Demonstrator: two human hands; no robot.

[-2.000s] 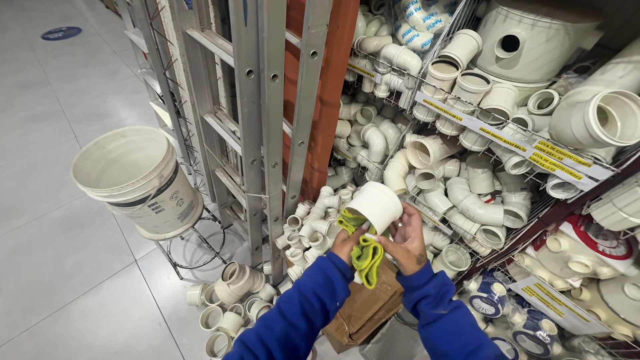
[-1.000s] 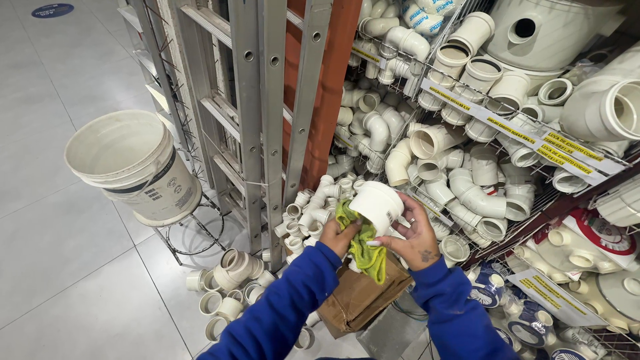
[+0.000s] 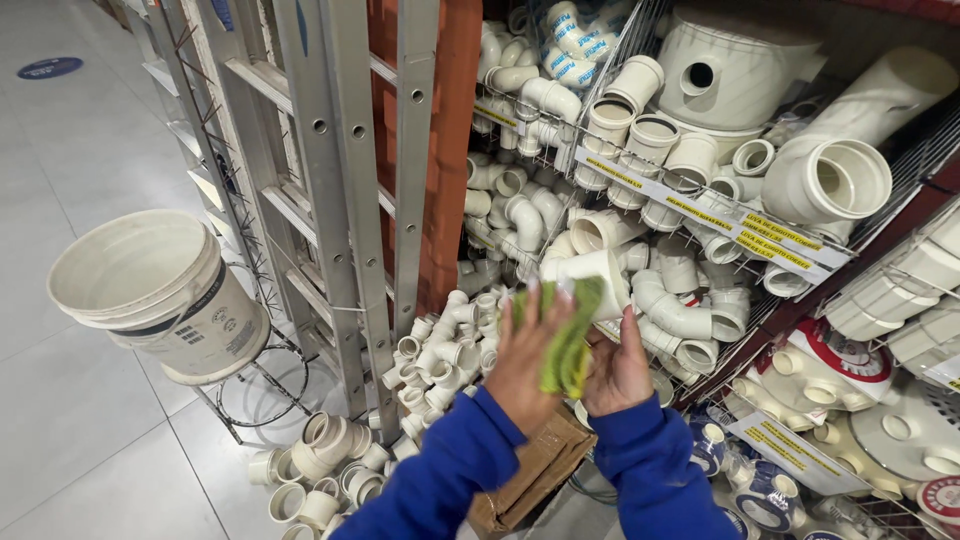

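Observation:
A white PVC pipe fitting point(image 3: 592, 274) is held up in front of the wire shelves. My left hand point(image 3: 529, 352), blurred, presses a yellow-green cloth point(image 3: 566, 341) against the near side of the fitting. My right hand point(image 3: 619, 364) supports the fitting from below and the right, with its palm turned up and the thumb near the rim. The cloth hangs down between both hands and hides part of the right fingers. Both forearms wear blue sleeves.
Wire shelves point(image 3: 675, 199) full of white pipe fittings stand on the right. Loose fittings point(image 3: 442, 352) are heaped on the floor beside a cardboard box point(image 3: 536, 472). Aluminium ladders point(image 3: 345, 187) lean at centre-left. A white bucket point(image 3: 202, 322) rests on a metal stand point(image 3: 300, 367).
My left hand has moved from beneath the fitting onto its near side, with the cloth now spread against it. The fitting is tilted differently, and my right hand sits lower on it.

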